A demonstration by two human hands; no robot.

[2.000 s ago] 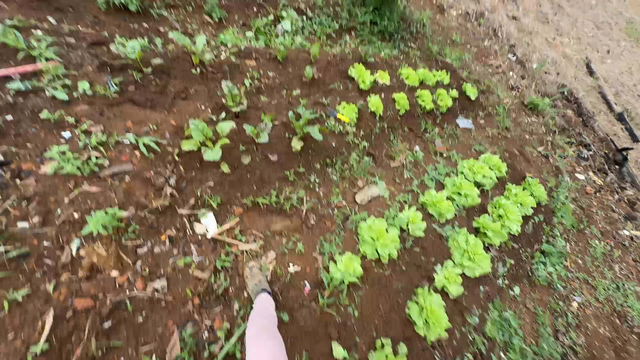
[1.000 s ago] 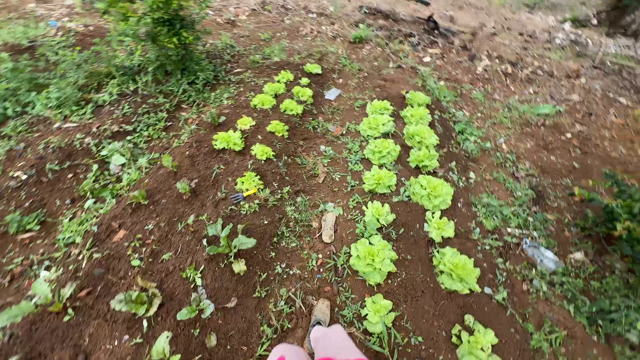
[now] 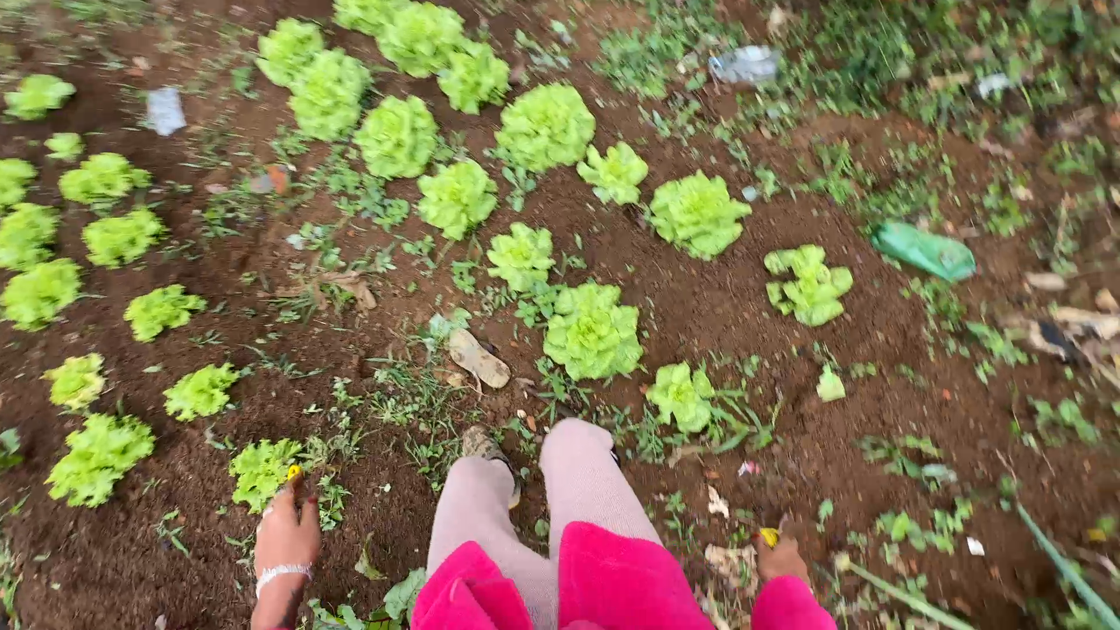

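Observation:
My left hand, with a white bracelet at the wrist, is low at left beside a small lettuce. A small yellow thing shows at its fingertips; whether it is held or worn I cannot tell. My right hand, below a pink sleeve, is at lower right above bare soil, with another small yellow thing at its fingers. Its palm and most fingers are hidden. Between the hands are my legs in pale pink. Lettuces grow in rows ahead of my feet.
A worn shoe sole lies before my feet. A green plastic bottle lies at right, a clear crumpled plastic piece at the top. More lettuces stand at left. A green hose or stem crosses the lower right corner.
Both hands have come into view, one on each side of my legs. The view has swung right and down over the lettuce rows.

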